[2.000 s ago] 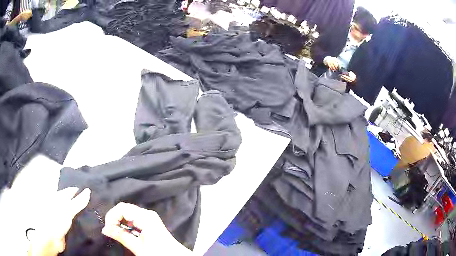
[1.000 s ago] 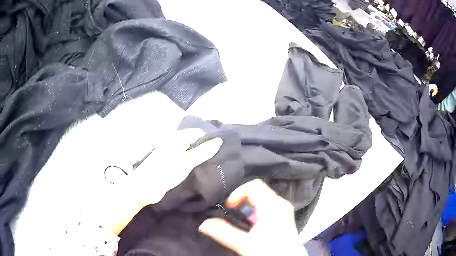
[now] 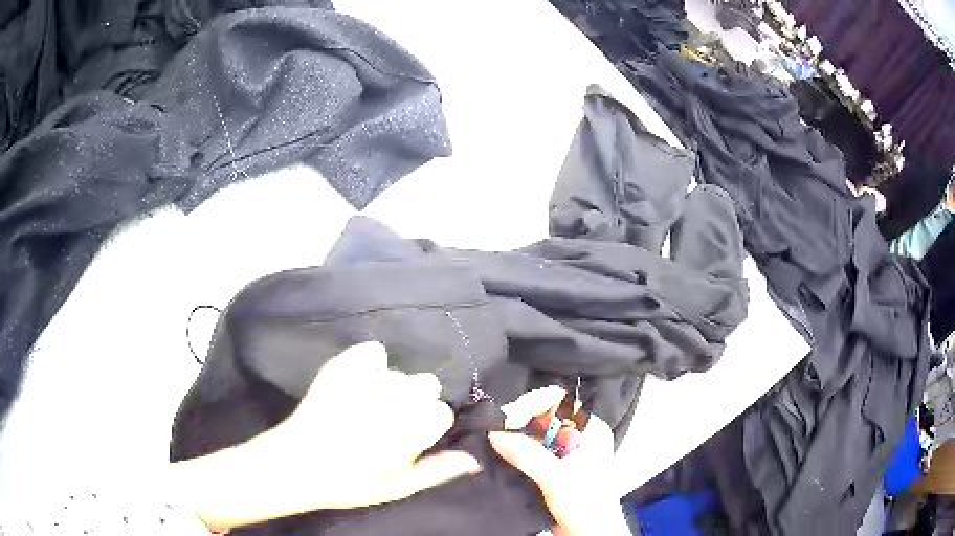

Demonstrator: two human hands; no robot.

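Note:
Dark trousers lie bunched across the white tabletop, with a long seam and a pale stitch line or thread running down towards my hands. My left hand lies on the near part, fingers curled and thumb out, with dark cloth between them. My right hand is close to its right and has small thread snips with a blue and reddish bit in its fingers. The blade tips are hard to make out. The trouser legs extend to the back right.
Speckled dark garments are heaped at the left and back left. A plain dark garment pile hangs over the right edge of the white table. Something blue is below that edge. Part of a person's sleeve shows at far right.
The view has swung left since the oldest frame. My left hand has moved down and right onto the near cloth. The trousers' near part now spreads further left. The snips stay in my right hand.

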